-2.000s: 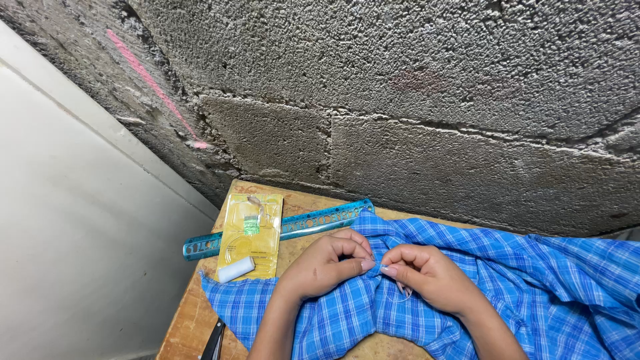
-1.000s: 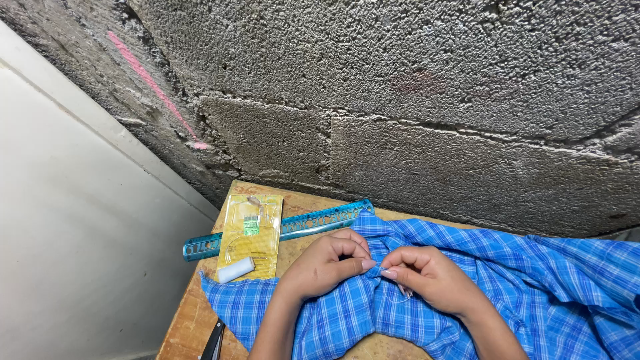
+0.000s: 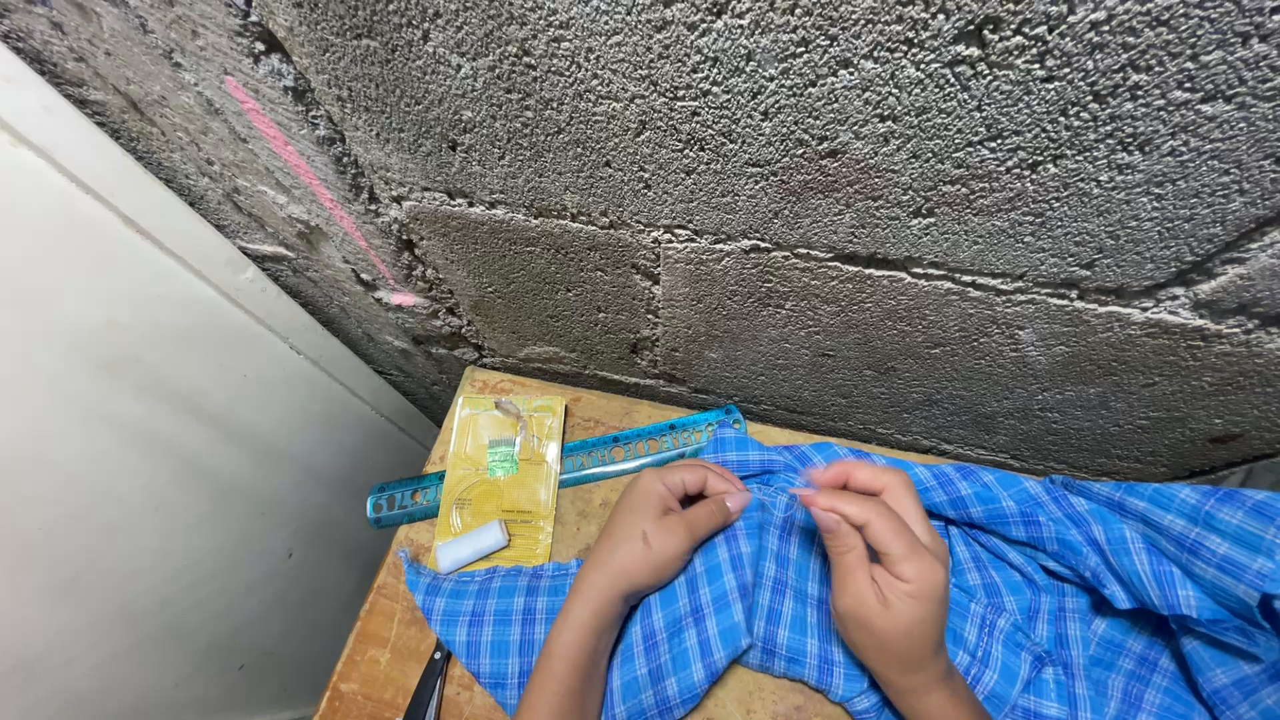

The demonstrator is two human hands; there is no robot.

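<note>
Blue plaid cloth (image 3: 690,610) lies bunched over the wooden table, and white stitches show along its left edge. My left hand (image 3: 665,525) pinches a fold of it between thumb and fingers. Just to the right, my right hand (image 3: 885,570) is raised slightly off the fold, thumb and fingertips together on something thin and pale. A fine white thread (image 3: 770,493) runs between the two hands. Whether a needle is in the right fingertips is too small and blurred to tell.
A yellow sewing-needle pack (image 3: 540,500) lies on a blue stencil ruler (image 3: 625,445), with a white thread spool (image 3: 472,546) on the pack. Black-handled scissors (image 3: 428,683) lie at the table's (image 3: 375,630) left edge. A concrete block wall (image 3: 900,360) stands behind, a white panel (image 3: 150,400) at left.
My right hand has moved right, away from my left hand and the fold, and thread now shows between them. The left hand keeps its pinch on the cloth.
</note>
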